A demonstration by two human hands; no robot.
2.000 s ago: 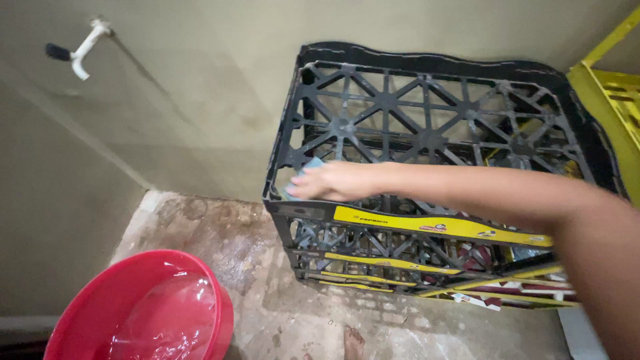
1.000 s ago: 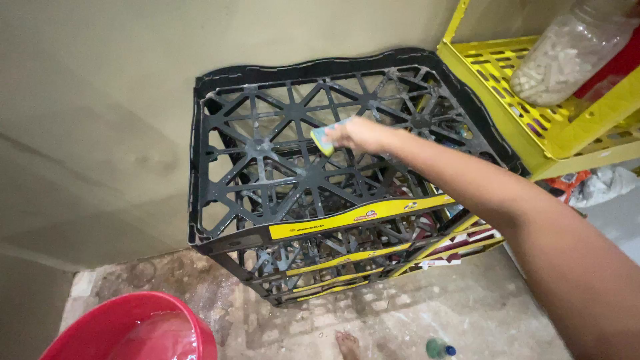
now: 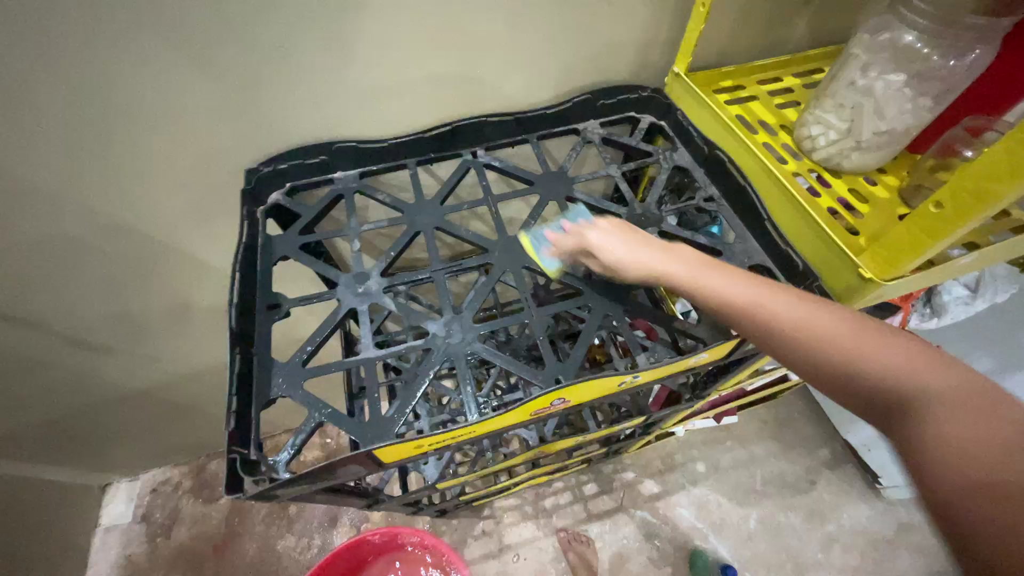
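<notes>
My right hand [image 3: 612, 246] grips a blue and yellow sponge [image 3: 552, 240], a little blurred, against the lattice top of a black plastic rack [image 3: 424, 214]. The rack has several tiers, with yellow strips along its front edges. Its lattice looks wet, with whitish streaks on the bars near the front left corner. The sponge lies right of the middle of the top tier. My left hand is out of the frame.
A yellow metal shelf [image 3: 776, 168] adjoins the rack at the right, holding a clear jar [image 3: 888, 96] of white pieces. The wall [image 3: 160, 160] runs behind. A red basin [image 3: 392, 552] of water and a bare foot [image 3: 578, 552] are at the bottom.
My right hand and the sponge have moved from the rack's front left corner, two seconds ago, to right of its middle. The view has shifted, showing more of the yellow shelf.
</notes>
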